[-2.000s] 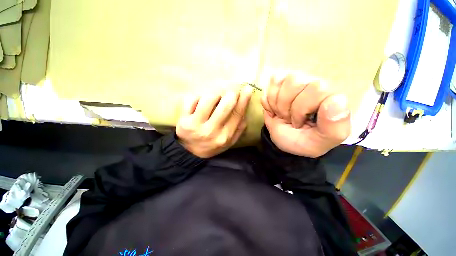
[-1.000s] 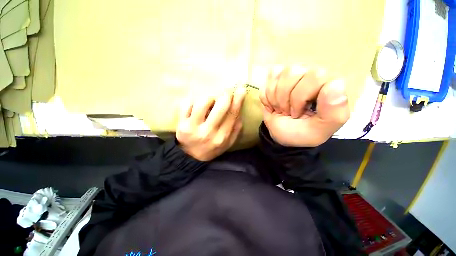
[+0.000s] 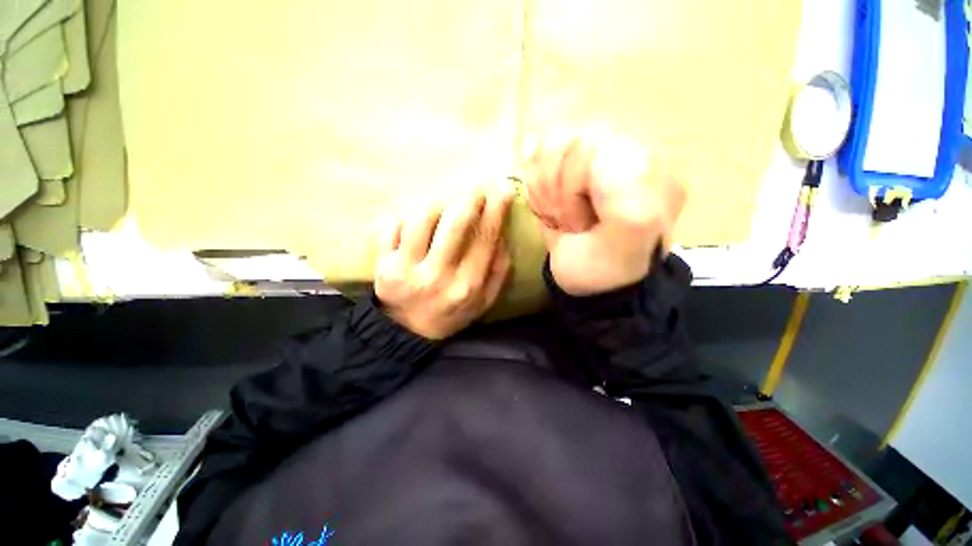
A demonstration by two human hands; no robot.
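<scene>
The sewn yellow-tan panel lies flat, with its thin centre seam running towards me and its near flap over the table edge. My left hand grips the panel left of the seam, fingers bent and fingertips at the seam; its thumb is hidden. My right hand is a blurred fist just right of the seam, closed around a thin tool, mostly hidden. A small dark tip shows between the two hands' fingertips. Any thread there is too small to tell.
Overlapping olive-tan pieces lie at the left. A pale tape roll, a pink-handled tool and a blue-rimmed tray lie at the right. White crumpled cloth and a red tray are below table level.
My right hand has turned at the wrist and shifted left, its thumb no longer sticking out to the right. My left hand stays at the seam. The view has shifted slightly.
</scene>
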